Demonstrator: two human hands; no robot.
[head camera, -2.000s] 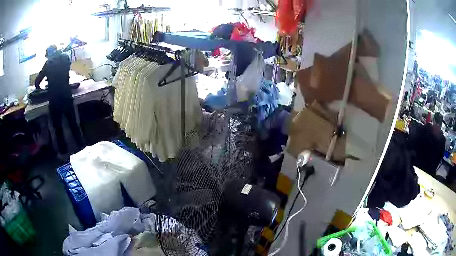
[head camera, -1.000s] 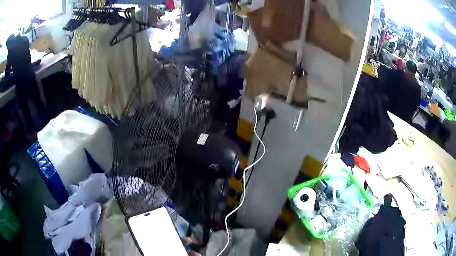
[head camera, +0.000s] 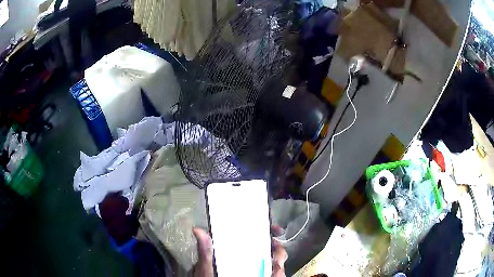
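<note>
A black-edged smartphone (head camera: 238, 230) with a glowing white screen is held upright at the bottom centre, its lower end cut off by the picture's edge. My left hand (head camera: 203, 252) shows as a bare thumb along the phone's left edge. Bare fingers (head camera: 279, 258) show along its right edge; whether they belong to my left or right hand cannot be told. The palm is hidden behind the phone or out of the picture. A white cable passes behind the phone's right side; whether it is plugged in cannot be seen.
A black wire-cage fan (head camera: 216, 108) stands ahead, beside a grey pillar (head camera: 379, 116). White cloth pieces (head camera: 116, 167) and a beige sack (head camera: 170, 203) lie left. A green basket (head camera: 379, 219) with a white roll is on the right table. A white-draped blue crate (head camera: 127, 81) stands farther left.
The phone has come up from the bottom edge and stands more upright and central, with fingers now visible on both sides. The view has tilted down, and the person at the far left is mostly cut off.
</note>
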